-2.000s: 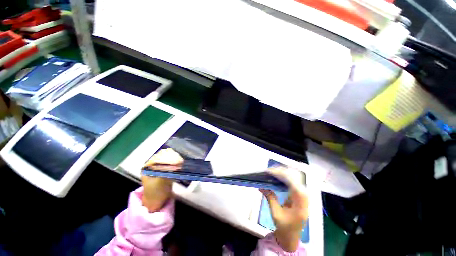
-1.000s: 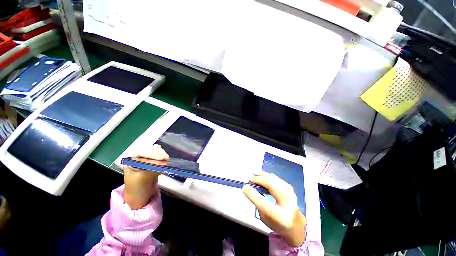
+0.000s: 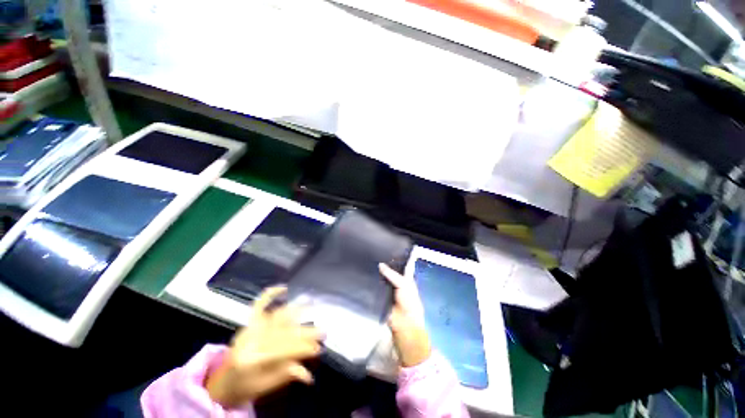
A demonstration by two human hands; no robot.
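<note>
A tablet [image 3: 347,273] is held tilted above the nearer foam tray [image 3: 498,359], its dark glossy face showing, somewhat blurred. My right hand [image 3: 406,320] grips its right edge, thumb on the face. My left hand [image 3: 274,351] is at its lower left edge, fingers spread, blurred; whether it holds the tablet or only touches it is not clear. In the nearer tray, a black-screened tablet [image 3: 265,249] lies left of the held one and a blue-backed tablet [image 3: 451,322] lies to the right.
Another foam tray [image 3: 155,237] with three tablets lies at left. A stack of white sheets [image 3: 61,167] stands beyond it. A black tray [image 3: 384,192] lies behind. White paper sheets [image 3: 425,106] and a yellow perforated sheet [image 3: 600,155] hang from the shelf. A black object [image 3: 645,302] stands at right.
The tablet has turned from edge-on to face-showing and upright-tilted. My left hand has shifted from its left end to its lower left edge, fingers spread. The view has shifted.
</note>
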